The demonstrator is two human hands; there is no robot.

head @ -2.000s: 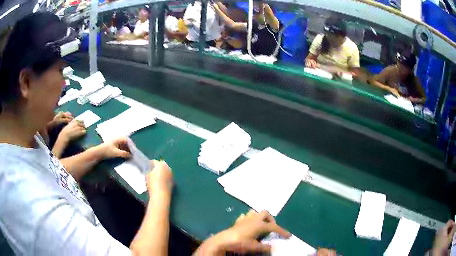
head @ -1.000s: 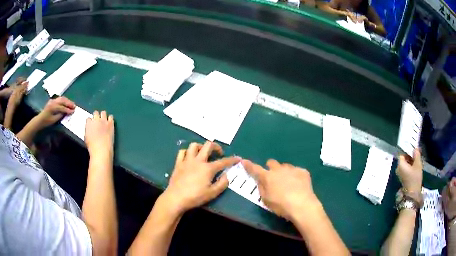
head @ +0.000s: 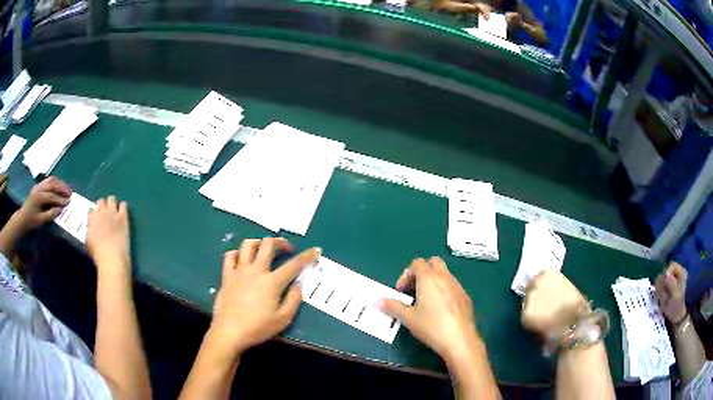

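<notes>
A half-folded leaflet [head: 344,299], a white oblong strip with a row of short black dashes, lies at a slant on the green bench near its front edge. My left hand [head: 258,293] is bare, its index finger and thumb on the leaflet's left end. My right hand [head: 438,301] is bare, with thumb and fingertips at the leaflet's right end. The white sheet stock [head: 274,176] lies slightly fanned behind my left hand. A narrow stack of folded leaflets [head: 472,219] with black dashes lies behind my right hand.
A neighbour's folded stack [head: 203,133] is left of the sheets. A left neighbour's hands press a strip [head: 76,216]. At right, a braceleted hand [head: 551,305] touches another stack [head: 538,254]; printed leaflets [head: 644,328] lie beyond. A tape strip [head: 391,171] runs along the bench.
The view has shifted right. My hands have moved apart, showing more of the leaflet between them. The right neighbour's raised hand has come down to the narrow stack.
</notes>
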